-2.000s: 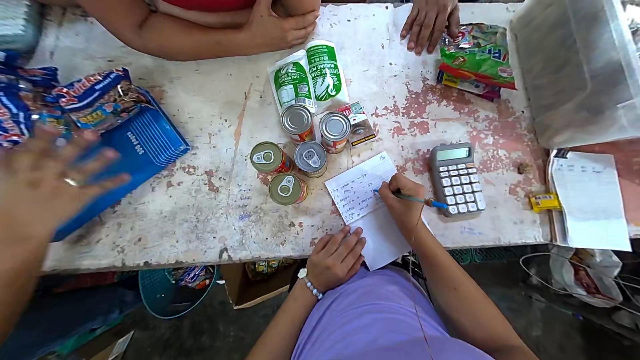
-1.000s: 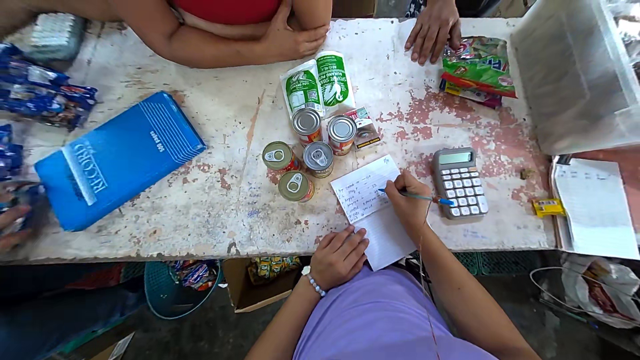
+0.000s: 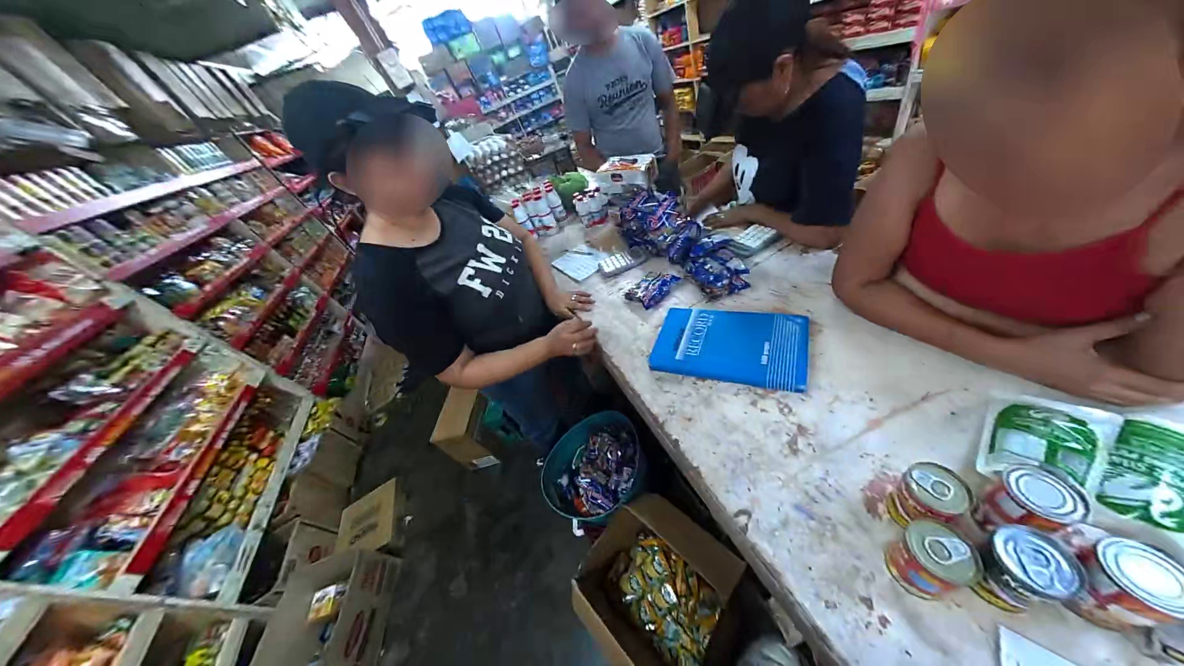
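Neither my left hand nor my right hand shows now. At the lower right of the worn, white-painted counter (image 3: pixel 740 444) stand several tin cans (image 3: pixel 1033 562), some with pull-tab lids. Green-and-white packs (image 3: pixel 1050 439) lie just behind them. A corner of white paper (image 3: pixel 1027 647) shows at the bottom edge, below the cans. Farther left on the counter lies a blue record book (image 3: pixel 731 350), with blue snack packets (image 3: pixel 689 245) beyond it. The pen and the calculator near my hands are out of view.
A person in a black shirt (image 3: pixel 462 268) stands left of the counter; others are along its far and right sides. On the floor are a teal basket of packets (image 3: pixel 548 472), an open cardboard box of yellow packets (image 3: pixel 731 564) and more cartons (image 3: pixel 370 518). Slanted goods shelves (image 3: pixel 166 370) line the left.
The view has swung far up and to the left, so both my hands have left it. Earlier my right hand wrote with a blue pen on white paper while my left hand rested on it.
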